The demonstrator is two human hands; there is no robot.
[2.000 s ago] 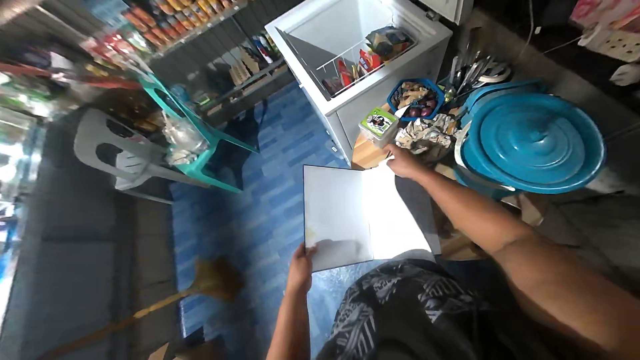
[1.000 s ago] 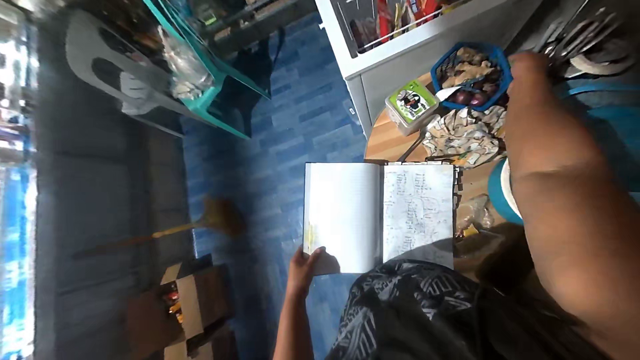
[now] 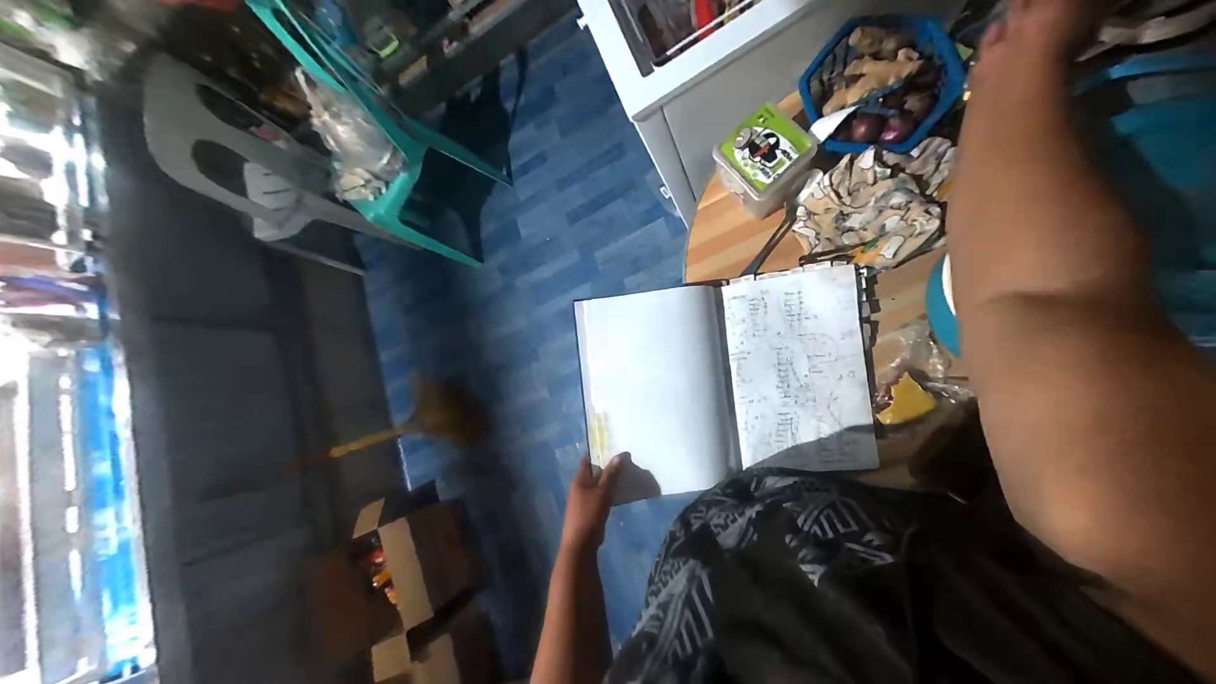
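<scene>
An open notebook (image 3: 655,389) lies partly over a round wooden table (image 3: 727,237), its left page mostly blank and its right page covered with handwriting. My left hand (image 3: 597,489) grips the lower left corner of the notebook, thumb on the page. My right hand (image 3: 1035,28) reaches to the top right, beyond a blue plastic basket (image 3: 953,90) of ginger and red onions; its fingers are cut off or blurred, so what it holds does not show. A crumpled patterned cloth (image 3: 869,209) and a clear tub with a green label (image 3: 765,152) stand near the basket.
A white chest freezer (image 3: 698,85) borders the table. Teal (image 3: 408,180) and grey (image 3: 228,142) plastic chairs stand at the upper left. An open cardboard box (image 3: 413,570) and a blurred broom (image 3: 442,413) are on the left. Something teal (image 3: 1159,142) lies beyond my right arm.
My right hand has left the notebook's upper edge and moved to the far right. The notebook has been opened flatter, showing the written page. My left hand keeps its hold.
</scene>
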